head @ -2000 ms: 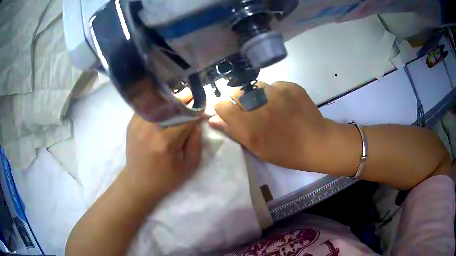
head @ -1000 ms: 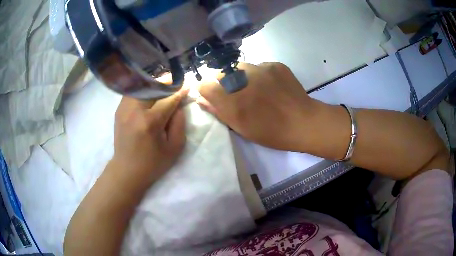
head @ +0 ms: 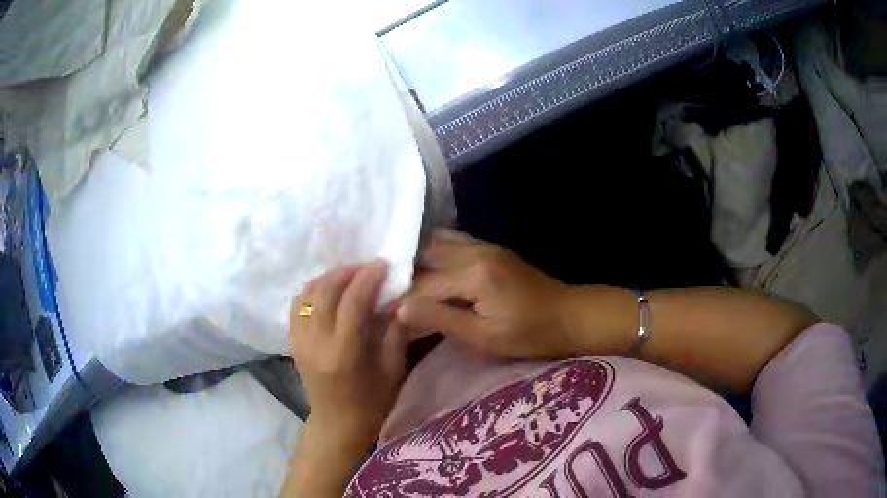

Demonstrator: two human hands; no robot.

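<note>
A white cloth piece [head: 263, 185] lies over the table and drapes over its front edge toward my lap. A beige layer [head: 437, 180] shows under its right edge. My left hand [head: 345, 336], with a gold ring, pinches the cloth's near right corner between thumb and fingers. My right hand [head: 481, 297] is just right of it, its fingertips closed on the same edge; the exact grip is partly hidden by the fingers. The cloth's far end runs out of the top of the view.
A grey measuring strip [head: 584, 83] runs along the table's front edge. Beige cloth pieces [head: 73, 107] lie at the upper left. More cloth [head: 744, 185] hangs or lies below the table at right. White cloth [head: 199, 438] shows below the table at lower left.
The view has tilted down, and the sewing machine head has left it. Both hands have moved from the lit needle area to the cloth's near edge by my lap.
</note>
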